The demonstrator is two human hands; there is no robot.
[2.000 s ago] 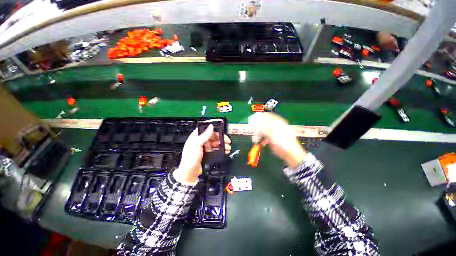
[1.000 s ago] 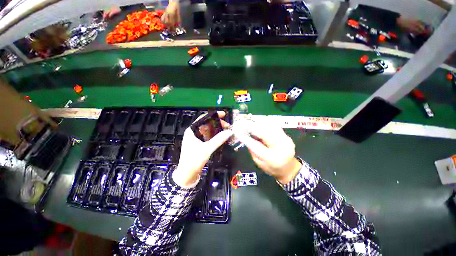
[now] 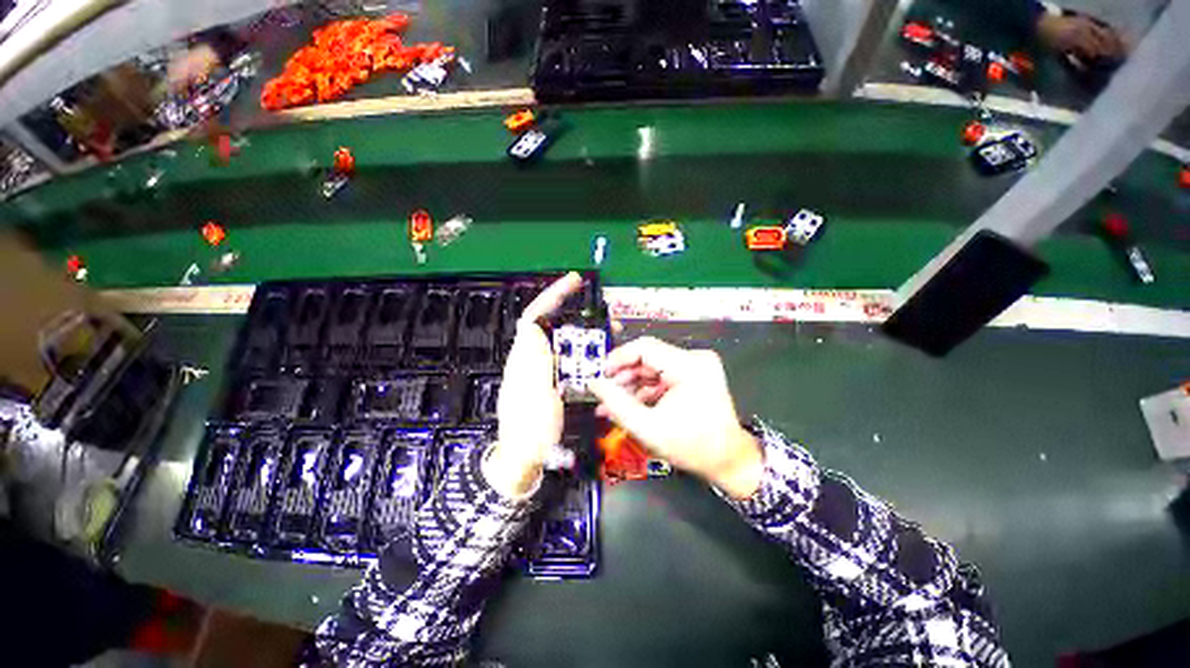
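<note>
My left hand holds a black housing upright over the right end of the black blister tray. A white plate with dark squares lies on the housing's face. My right hand touches the plate's right side with thumb and fingertips; whether it grips the plate is hard to tell. An orange part shows just below my hands, right of the tray, partly hidden by them. The housing's lower part is partly covered by my fingers.
A green conveyor belt beyond the tray carries scattered orange, white and black parts. Farther back are an orange heap, stacked black trays and another person's hand. A slanted grey post with a black rectangular piece stands at right.
The orange part left my right hand. The housing now faces me with the white plate on it, and both hands have closed around it. Belt parts have shifted right.
</note>
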